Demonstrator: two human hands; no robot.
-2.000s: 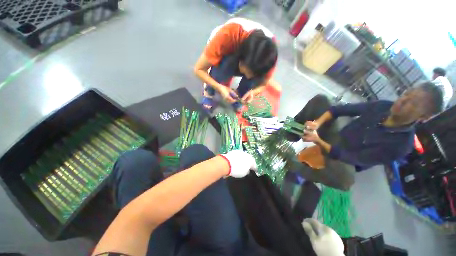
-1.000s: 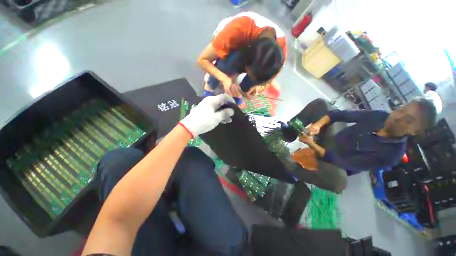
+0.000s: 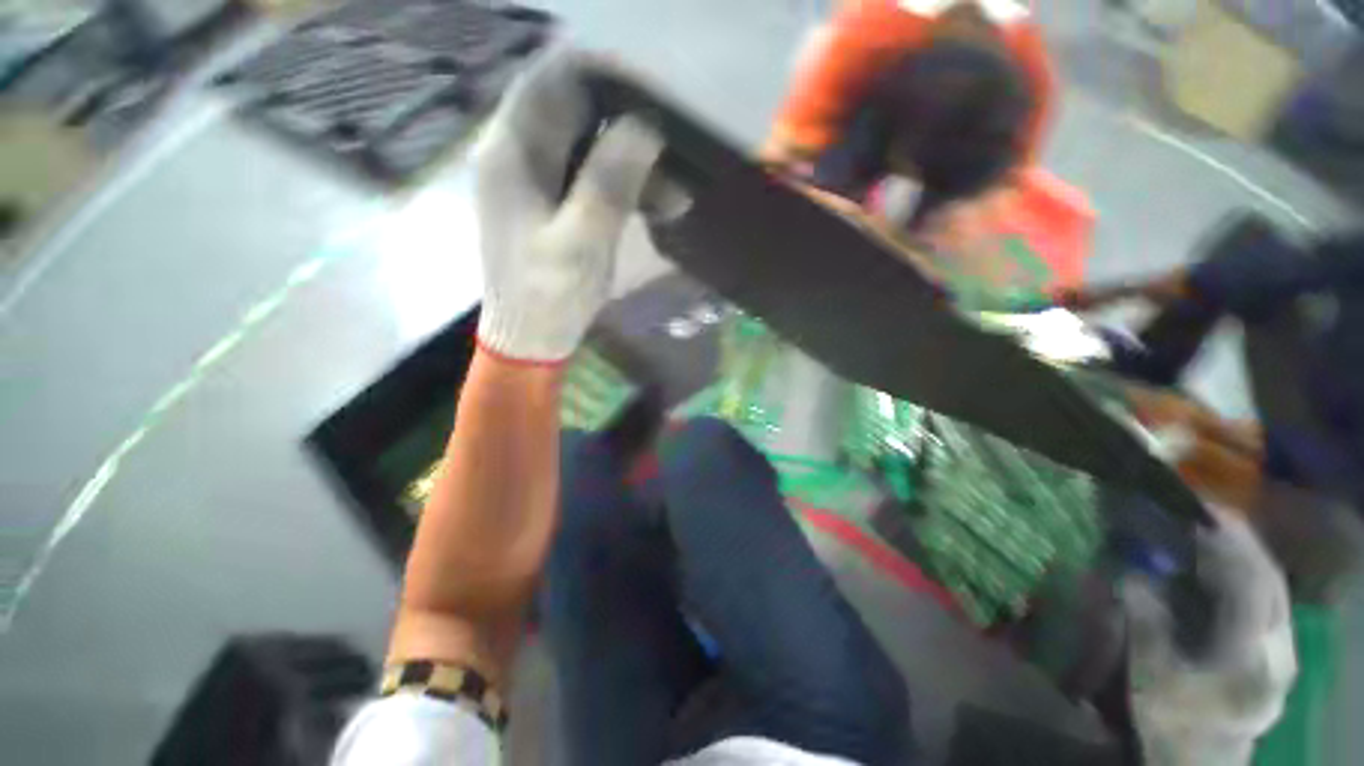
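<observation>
A black divider sheet [image 3: 883, 314] is held up, tilted and seen nearly edge-on, across the middle of the view. My left hand [image 3: 554, 217], in a white knit glove with a red cuff edge, grips its upper left end between thumb and fingers. My right hand [image 3: 1212, 644], gloved and blurred, is at its lower right end and appears to hold it there; its fingertips are unclear. Loose green circuit boards [image 3: 995, 516] lie below the sheet, partly covered by it. The black bin [image 3: 374, 434] with boards in it is partly hidden behind my left forearm.
A person in orange [image 3: 957, 105] crouches beyond the sheet. Another person's dark sleeve [image 3: 1301, 299] is at the right. A black pallet [image 3: 382, 75] lies at upper left. A dark object [image 3: 269, 703] is at lower left. My knees are below the sheet.
My left hand has lifted its end of the sheet up and away from the boards. My right hand has come back into view at the other end. The camera view has swung left.
</observation>
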